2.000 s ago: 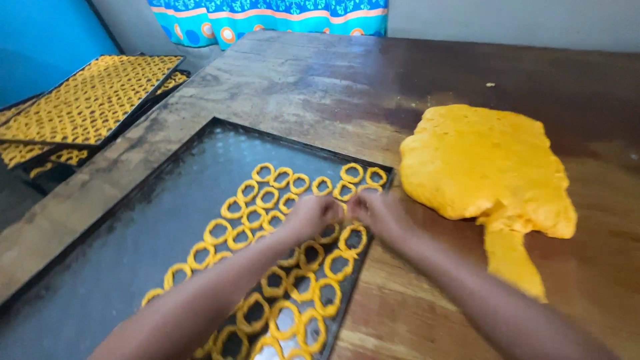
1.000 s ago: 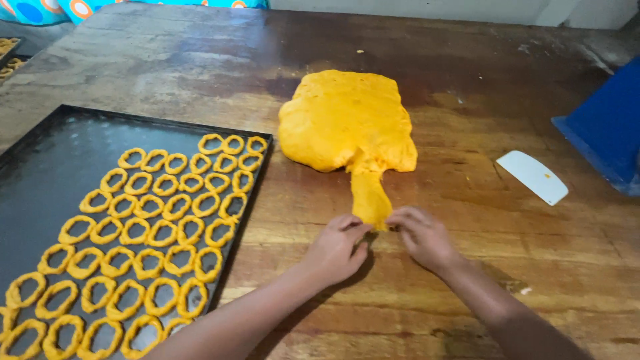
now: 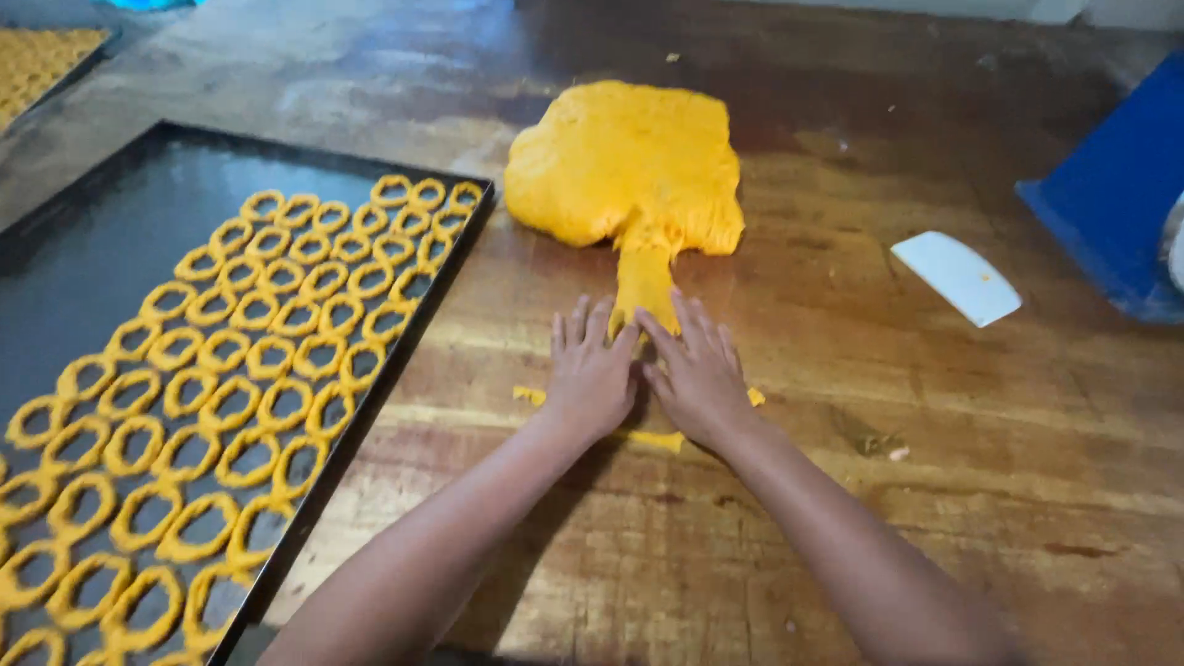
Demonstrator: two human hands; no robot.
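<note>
A slab of yellow dough (image 3: 629, 157) lies on the wooden table, with a narrow tongue (image 3: 645, 277) drawn out toward me. Both hands meet at the near end of that tongue, palms down with fingers spread. My left hand (image 3: 592, 370) is at its left edge and my right hand (image 3: 694, 365) at its right, their thumbs close together. A thin strip of dough (image 3: 652, 438) lies just below the hands, partly hidden, with small scraps on either side. Left of them, many dough rings (image 3: 225, 350) stand in rows on a black baking tray (image 3: 277, 143).
A white plastic dough scraper (image 3: 957, 277) lies to the right on the wooden table (image 3: 832, 555). Beyond it stands a blue object (image 3: 1110, 194), cut off by the view's edge. Another filled tray (image 3: 46, 69) is at the far left corner.
My hands have come from the tray to the dough tongue, and their fingers have gone from pinched to spread. A strip and scraps now show near them. The view has swung right.
</note>
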